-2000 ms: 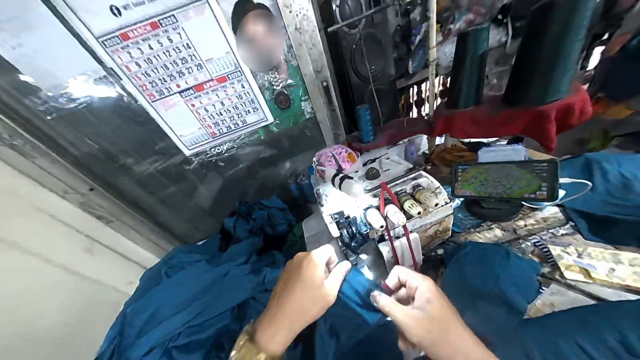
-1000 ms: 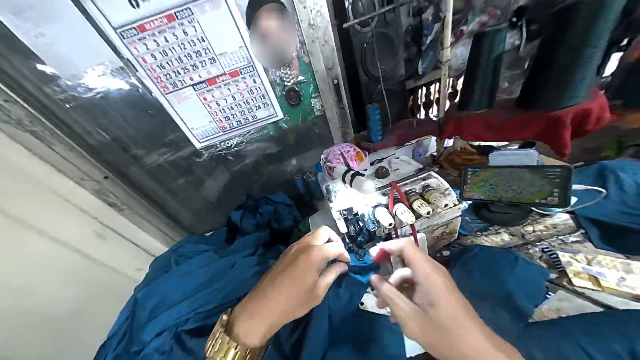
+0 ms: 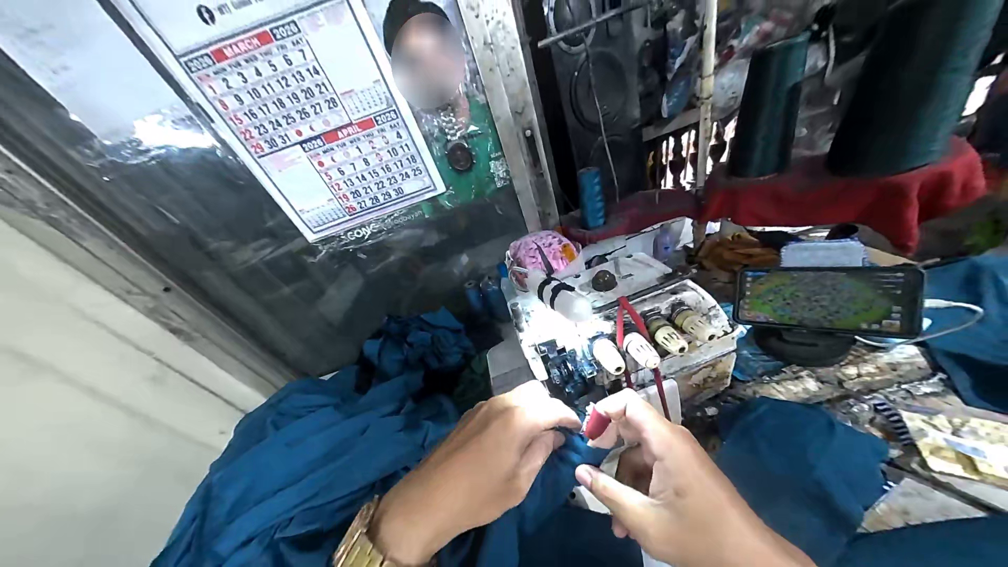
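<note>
My left hand (image 3: 504, 449), with a gold-coloured watch band at its wrist, pinches blue fabric (image 3: 551, 480) just in front of the sewing machine (image 3: 701, 370). Beside it on the right, my right hand (image 3: 661, 472) has its index finger, with a red covering or piece (image 3: 596, 424) at the tip, at the fabric's edge; its thumb is apart from that finger. Whether this hand grips the fabric is not clear. Several cream tension dials (image 3: 640, 350) and a red strip (image 3: 660, 394) show on the machine's front. The needle area is partly hidden.
Blue fabric (image 3: 315, 457) is heaped at the left, beside a wall with a calendar (image 3: 315, 102). A phone (image 3: 828, 301) on a stand with a white cable is at the right. Large dark thread cones (image 3: 768, 110) stand on red cloth (image 3: 835, 201) behind. More blue fabric (image 3: 795, 457) lies on the worktop.
Two seconds ago both hands were apart at the fabric; now they are close together in front of the machine. The view has shifted slightly.
</note>
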